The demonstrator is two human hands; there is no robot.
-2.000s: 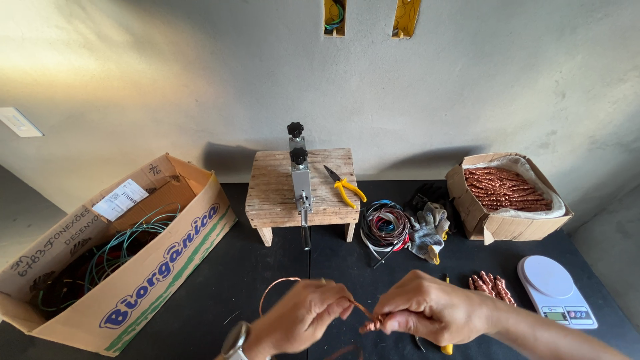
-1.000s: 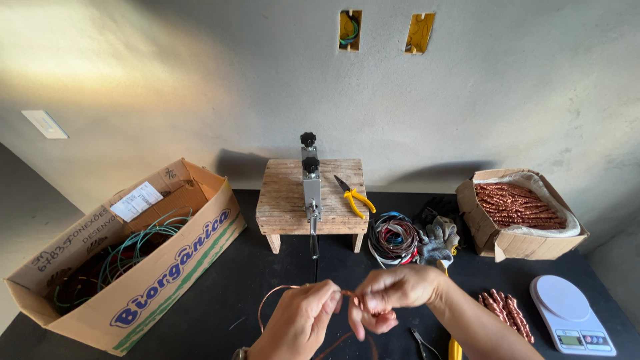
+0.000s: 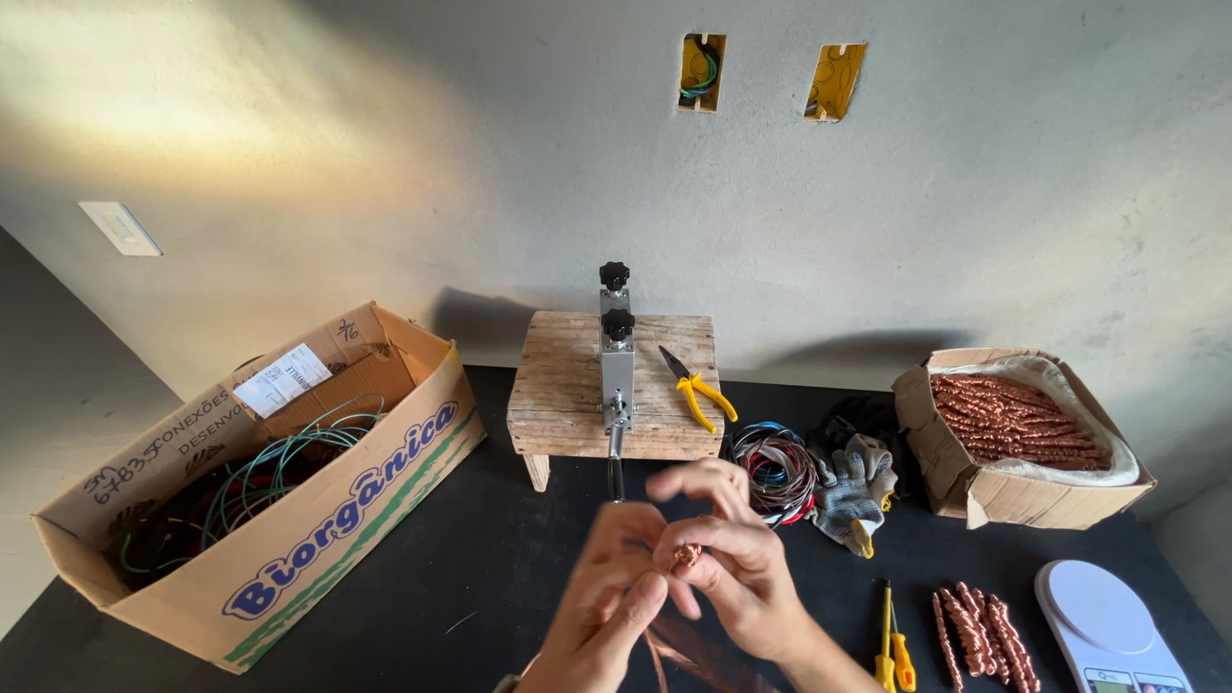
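Observation:
Both hands are close together over the front of the black table. My right hand (image 3: 736, 568) pinches a small coiled end of copper wire (image 3: 686, 555) between thumb and fingers. Blurred by motion, my left hand (image 3: 616, 592) is closed beside it on the same copper wire, parts of which hang below the hands. Just behind them a hand-cranked wire stripper (image 3: 617, 371) stands on a small wooden stool (image 3: 558, 385), with yellow-handled pliers (image 3: 698, 388) lying to its right. Several twisted copper bundles (image 3: 987, 635) lie at the front right.
A cardboard box (image 3: 356, 520) of wires stands left; another box (image 3: 972, 486) at right holds twisted copper. A coil of cables (image 3: 775, 472), work gloves (image 3: 855, 491), yellow-handled tools (image 3: 885, 640) and a white kitchen scale (image 3: 1097, 606) are on the table.
My hands, earlier side by side with the copper wire stretched between them, now overlap more closely around its coiled end. The view has shifted.

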